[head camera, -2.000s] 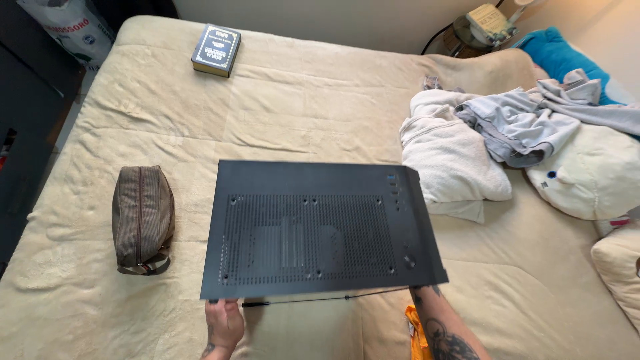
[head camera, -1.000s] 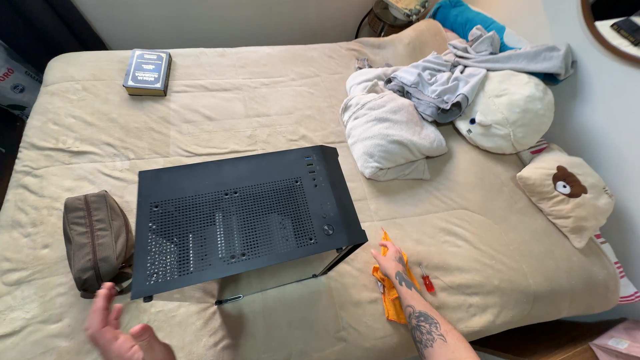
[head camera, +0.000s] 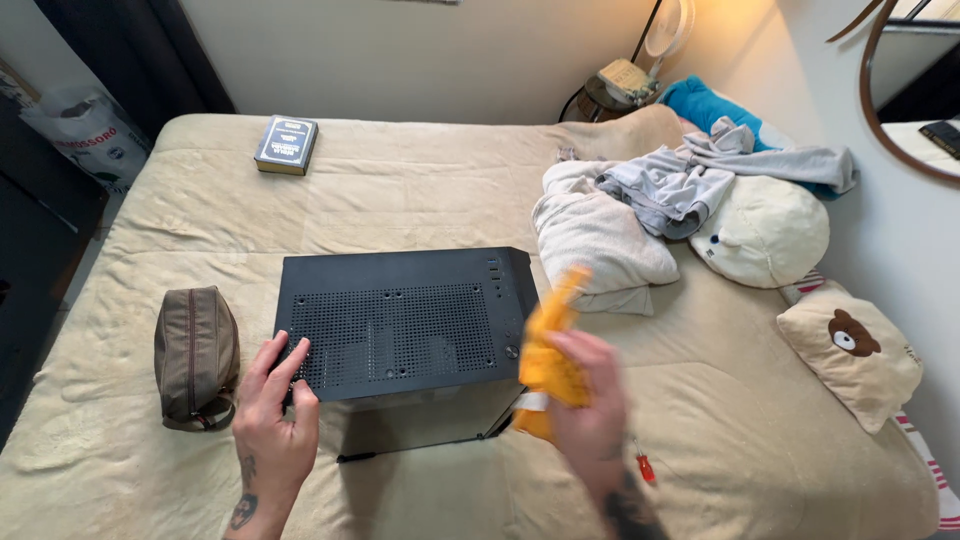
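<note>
A black computer case (head camera: 397, 322) with a perforated top panel stands on the bed, its ports and round button at the right end. My left hand (head camera: 277, 412) rests its fingers on the left front corner of that panel, thumb apart, holding nothing. Blurred by motion, my right hand (head camera: 592, 390) grips a crumpled orange cloth or packet (head camera: 551, 360) just off the case's right end; what exactly it is cannot be told. A screwdriver with a red handle (head camera: 646, 469) lies on the blanket beside my right forearm.
A brown zipped pouch (head camera: 191, 356) sits left of the case. Farther back lies a thick dark book (head camera: 286, 146). Grey and white clothes (head camera: 600, 225), a round white plush cushion (head camera: 765, 232) and a bear cushion (head camera: 855, 345) are on the right. A round mirror (head camera: 870, 97) hangs on the wall.
Both hands held the case's near side two seconds ago. One second ago the right reached to the orange item on the bed; now that item is lifted, and the left touches the case top.
</note>
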